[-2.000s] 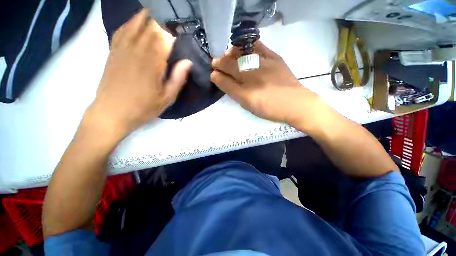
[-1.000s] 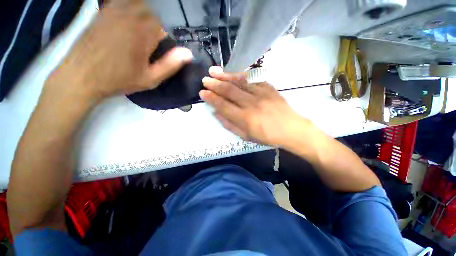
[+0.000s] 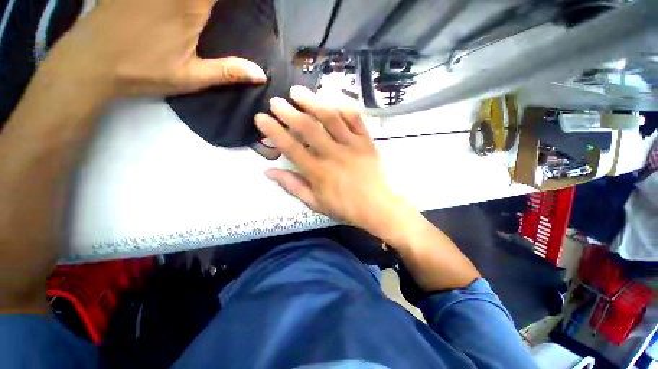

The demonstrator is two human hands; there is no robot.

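Observation:
A black cloth piece [image 3: 227,115] with a curved edge lies on the white machine table [image 3: 166,187], left of the needle area. My left hand [image 3: 137,54] is over its upper left part, thumb stretched across the cloth; its fingers are cut off by the top edge. My right hand [image 3: 328,148] lies flat with fingers apart, its fingertips at the cloth's right edge. The sewing machine head [image 3: 462,65] fills the top right. The needle and presser foot cannot be made out clearly.
Yellow-handled shears [image 3: 496,126] and a brown box of small metal parts [image 3: 530,151] lie to the right. Dark striped cloth [image 3: 20,43] is at the far left. Red crates [image 3: 108,288] stand below the table. A person's light sleeve or shirt [image 3: 638,216] shows at the right edge.
The view has shifted. My left hand has moved up and left, partly out of the picture. My right hand has moved left from beside the needle and spread its fingers. More cloth shows.

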